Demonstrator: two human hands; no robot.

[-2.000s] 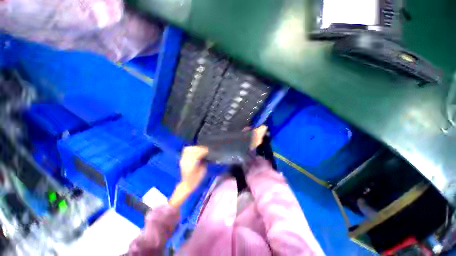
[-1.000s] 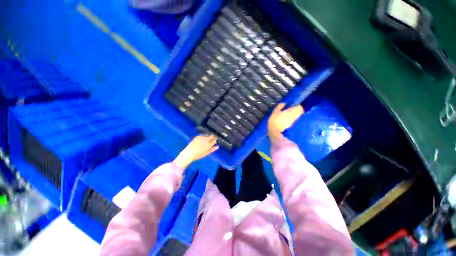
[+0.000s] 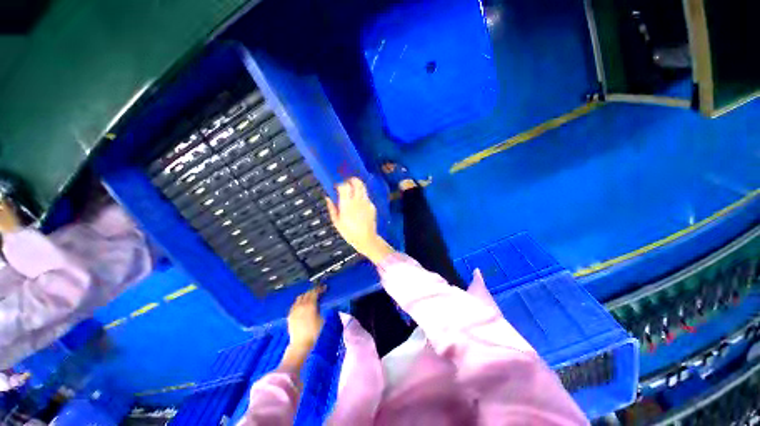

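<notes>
A large blue crate (image 3: 171, 245) lies in front of me, packed with rows of dark units (image 3: 250, 187) standing on edge. My left hand (image 3: 306, 320) is at the crate's near wall, its fingertips at the rim close to the last units. My right hand (image 3: 357, 218) lies over the crate's right wall, fingers bent over the rim. Whether either hand grips the rim firmly cannot be told. No unit shows in my hands.
A green workbench (image 3: 75, 75) runs along the upper left. Another person's pink sleeve (image 3: 75, 258) is at the left. A blue stool (image 3: 433, 71) stands beyond the crate. Another blue crate (image 3: 558, 320) is at the lower right, and more blue crates (image 3: 221, 378) at the lower left.
The view has swung round, so the bench now lies left and the stool upper middle. The unit held two seconds ago is out of my hands. My hands remain at the packed crate.
</notes>
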